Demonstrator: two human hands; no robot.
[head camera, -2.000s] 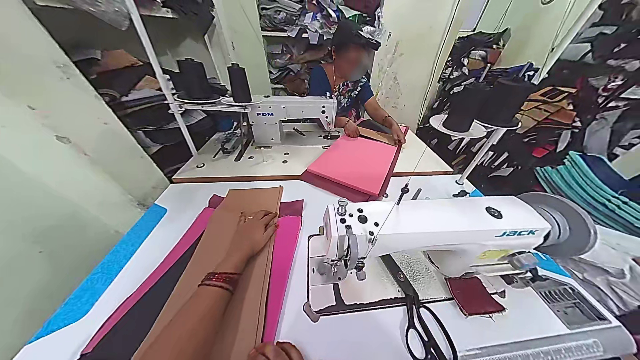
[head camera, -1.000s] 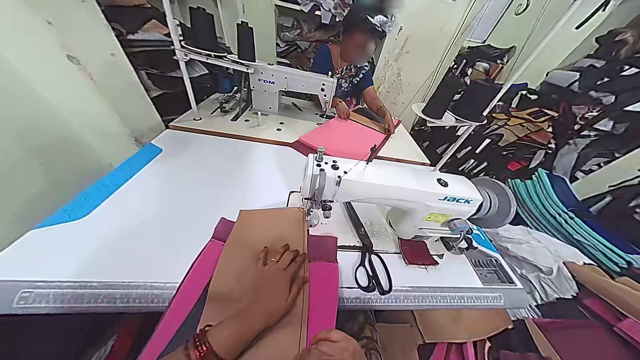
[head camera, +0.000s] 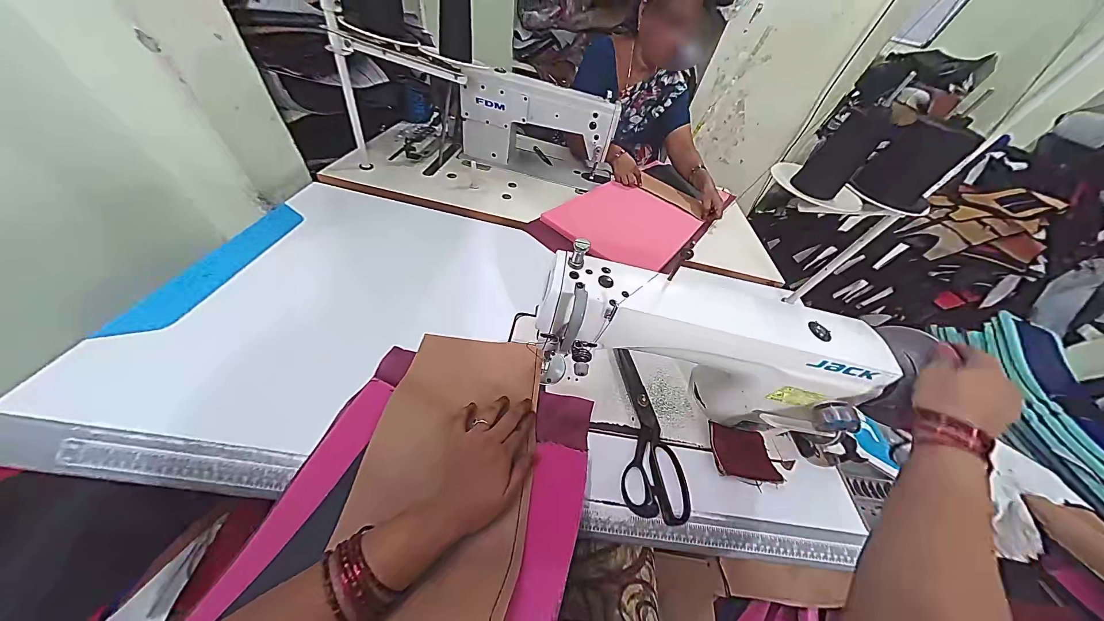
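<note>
My left hand (head camera: 487, 461) lies flat, fingers forward, on a tan panel (head camera: 431, 414) with a line of stitching along its right edge. Magenta and dark fabric (head camera: 552, 509) shows beneath that panel. The panel's far right corner sits at the needle area of a white Jack sewing machine (head camera: 724, 332). At the right end of the machine, my right hand (head camera: 966, 388) rests on the handwheel (head camera: 901, 362), its fingertips partly hidden. Black-handled scissors (head camera: 655, 466) lie on the machine bed, beside a maroon fabric scrap (head camera: 746, 453).
Across the table a person handles a pink panel (head camera: 625, 224) at an FDM sewing machine (head camera: 535, 112). Cones of dark thread (head camera: 914, 164) stand on a rack behind my machine. Folded teal and navy cloth (head camera: 1035, 405) is stacked at the right. A clear ruler (head camera: 172, 461) runs along the table's front edge.
My right hand has moved from the near end of the panel to the handwheel. The tan panel, further left on the table two seconds ago, now reaches the needle area, my left hand still on it.
</note>
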